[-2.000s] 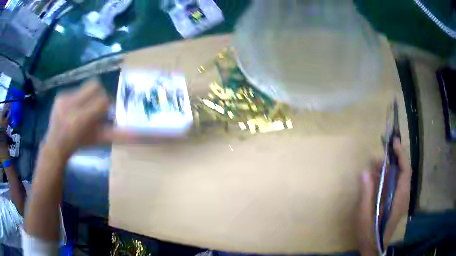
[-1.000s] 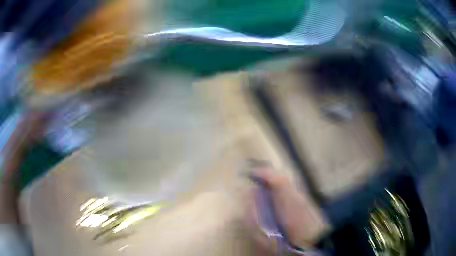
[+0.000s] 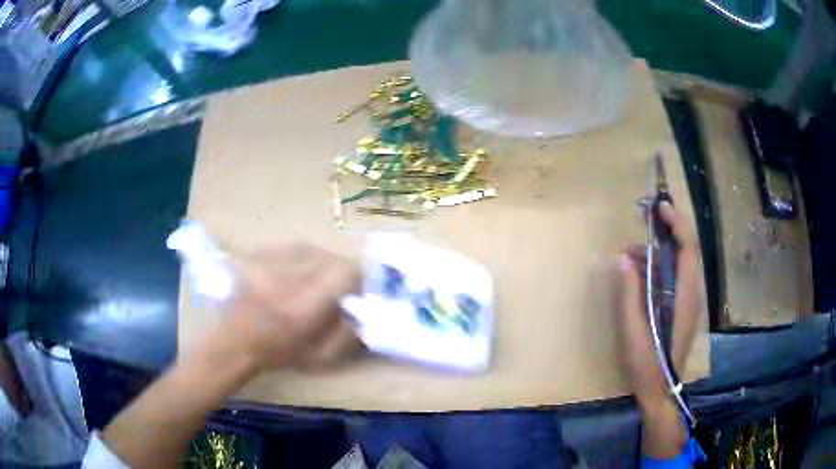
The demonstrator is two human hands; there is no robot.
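My left hand (image 3: 298,307) is closed on the white cable or bag (image 3: 209,263) at the left side of a white socket housing (image 3: 429,300). The housing lies open side up on the cardboard mat, with a blurred green board and dark parts inside. My right hand (image 3: 662,302) holds a dark soldering iron (image 3: 666,266) at the mat's right side, tip pointing away from me, with a pale feed tube along it. A pile of brass strips with green wires (image 3: 412,165) lies on the mat beyond the housing.
A translucent extraction hood (image 3: 522,69) hangs over the mat's far side. A cardboard tray (image 3: 747,266) at right holds a dark block (image 3: 768,160). The green conveyor (image 3: 312,37) runs behind, with a bagged item (image 3: 215,27) on it. Bins of gold strips (image 3: 215,451) stand below the mat.
The housing, at the mat's left edge two seconds ago, is now nearer me and further right, with my left hand beside it. My right hand still holds the iron. The view swung right and back.
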